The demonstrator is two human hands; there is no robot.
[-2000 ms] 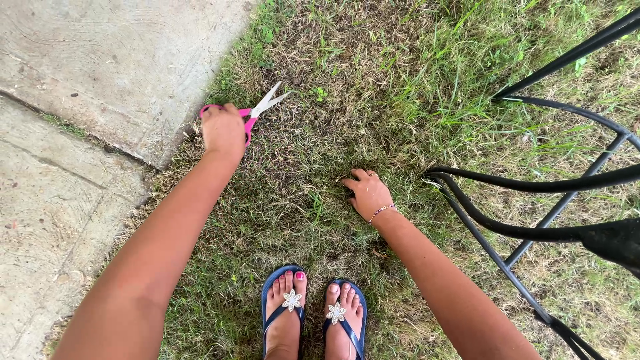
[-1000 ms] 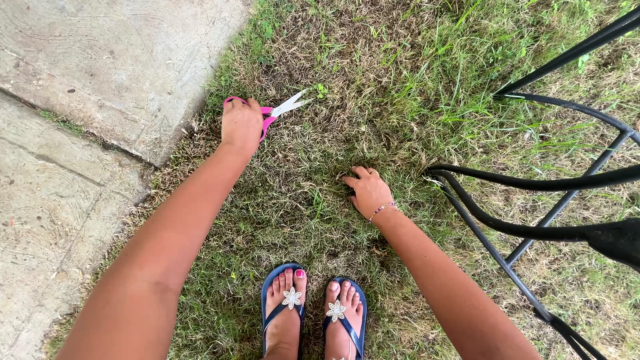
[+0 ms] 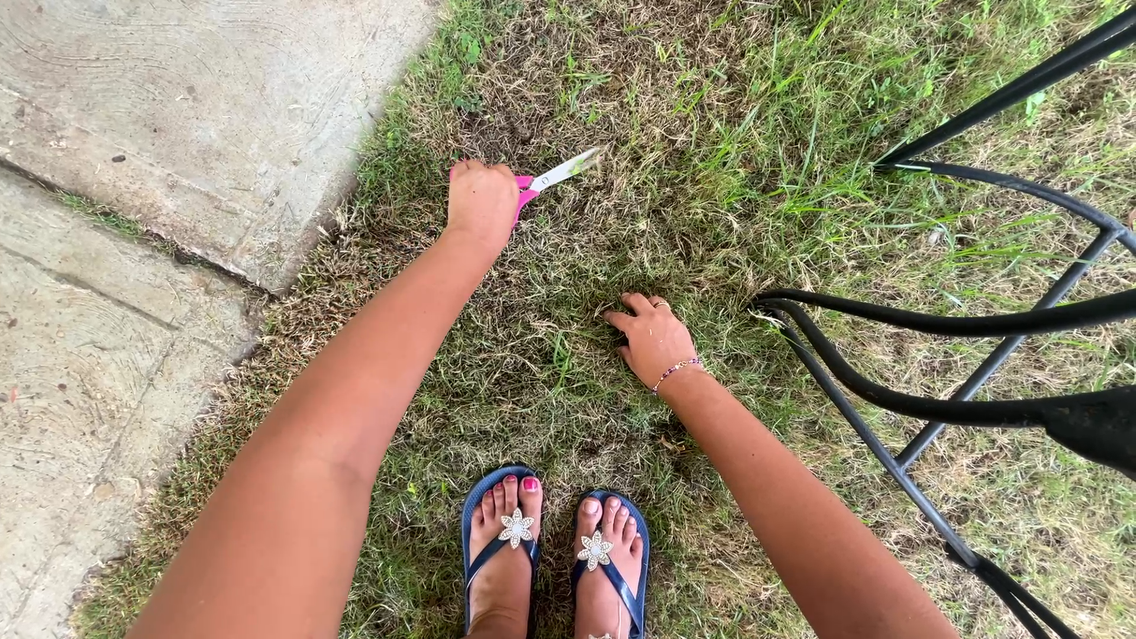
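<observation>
My left hand (image 3: 482, 200) is closed around the pink handles of a pair of scissors (image 3: 568, 169), whose pale blades point up and right over the grass. The blades look closed or nearly so, with a wisp at the tips. Lower and to the right, my right hand (image 3: 655, 335) rests on the short, partly dry grass (image 3: 532, 311), fingers apart; its fingertips sink partly into the blades of grass, so whether they pinch any is hidden. A beaded bracelet (image 3: 676, 373) circles the right wrist.
Black metal furniture legs (image 3: 941, 410) stand on the grass at the right, close to my right hand. Concrete slabs (image 3: 204, 98) border the grass at the left. My feet, in blue flip-flops (image 3: 608, 559) with flower ornaments, are at the bottom.
My left hand has moved right with the scissors, away from the concrete edge. The blades were apart before and are now closed or nearly closed. My right hand has stayed in about the same place.
</observation>
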